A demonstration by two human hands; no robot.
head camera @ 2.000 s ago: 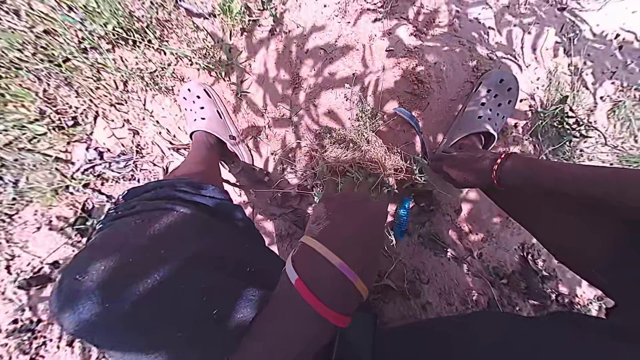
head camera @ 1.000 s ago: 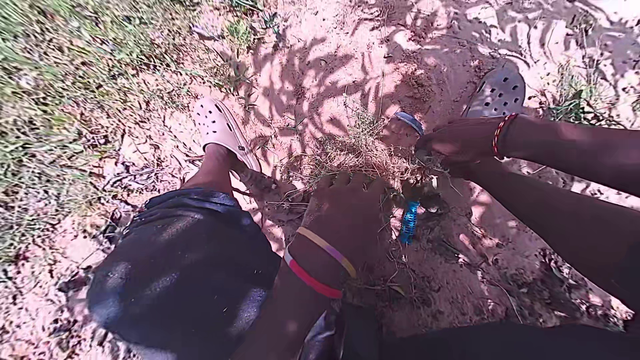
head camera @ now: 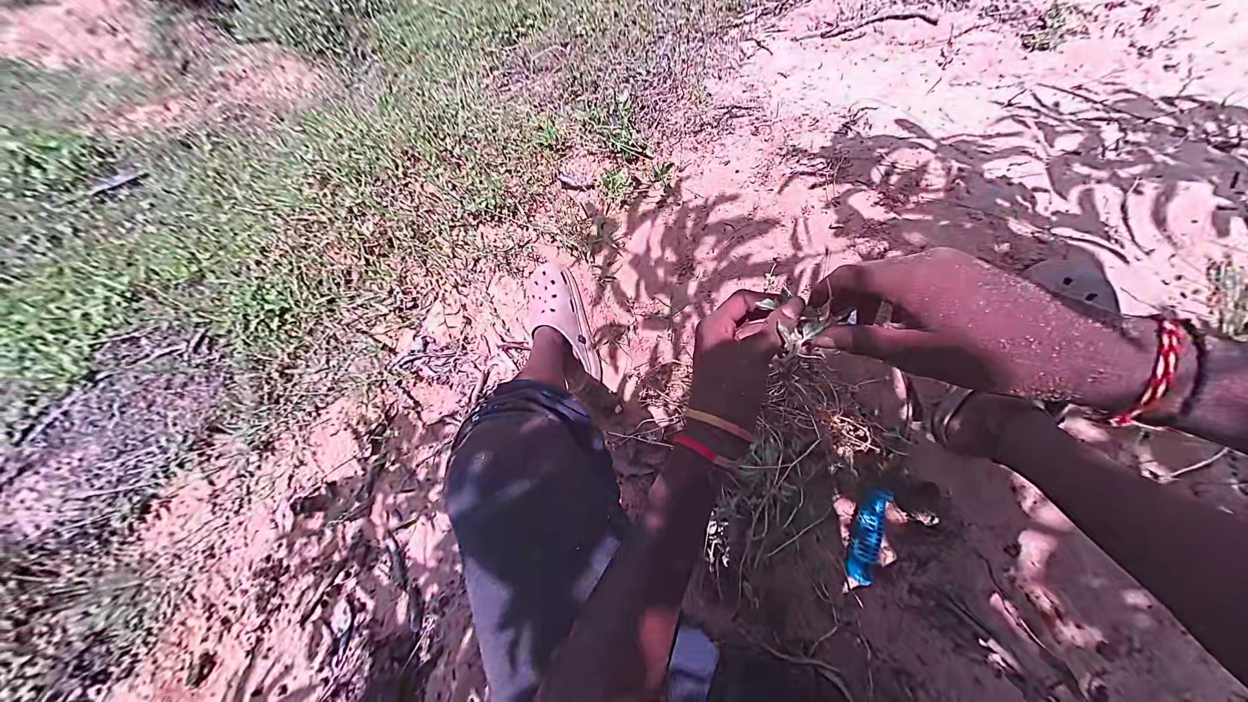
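Note:
My left hand (head camera: pixel 746 346), with yellow and red bands at the wrist, grips a weed plant (head camera: pixel 801 336) by its stems near the leafy end. From the right, my right hand (head camera: pixel 960 317) pinches the same plant's leaves between thumb and fingers; sandy grains cover its back. Stringy stems and dry roots (head camera: pixel 790 463) hang or lie just beneath both hands; where the held plant ends is unclear. A crumpled blue wrapper (head camera: pixel 867 536) lies on the soil below them. Part of the right hand's grip is hidden behind its fingers.
A light perforated clog (head camera: pixel 558 310) is on my left foot, and another clog (head camera: pixel 1072 281) shows partly behind my right hand. My dark-clothed knee (head camera: pixel 531 478) stands left of my forearm. Green grass (head camera: pixel 322 214) spreads at left; shaded sandy soil (head camera: pixel 975 214) with twigs extends right.
Both hands have come together at a leafy plant, where before the left lay on the dry grass clump and the right was beside a curved object. The view has shifted left.

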